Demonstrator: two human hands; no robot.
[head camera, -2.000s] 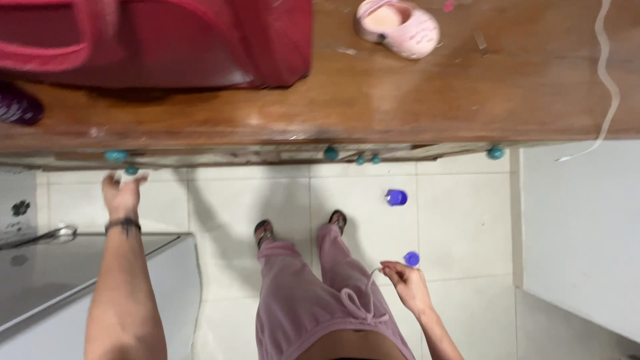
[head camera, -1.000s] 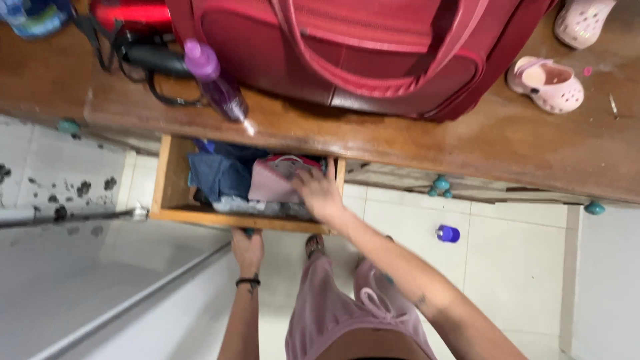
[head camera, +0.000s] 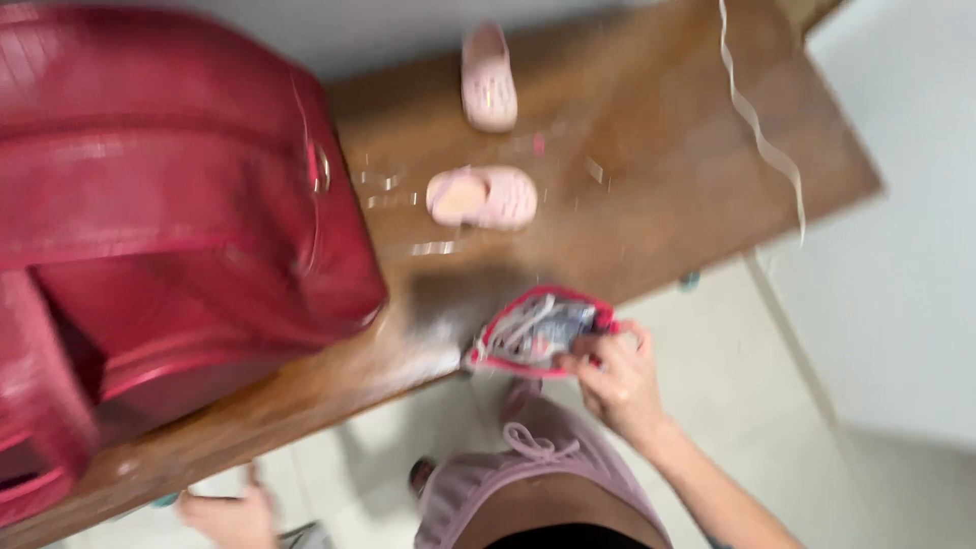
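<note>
My right hand grips the edge of a small pouch with a red rim. The pouch hangs over the front edge of the wooden dresser top, its mouth gaping, and white strands and other small items show inside; blur hides what they are. At the lower left, my left hand is at the dresser's front edge near a teal knob. Blur hides whether its fingers hold anything.
A large red bag covers the left of the wooden dresser top. Two pink clogs, one near the wall and one in the middle, lie to its right. A pale ribbon hangs over the right end.
My right hand has come out of the drawer seen one second ago and now holds the pouch over the dresser's edge. The open drawer is no longer visible. The view has swung to the right.
</note>
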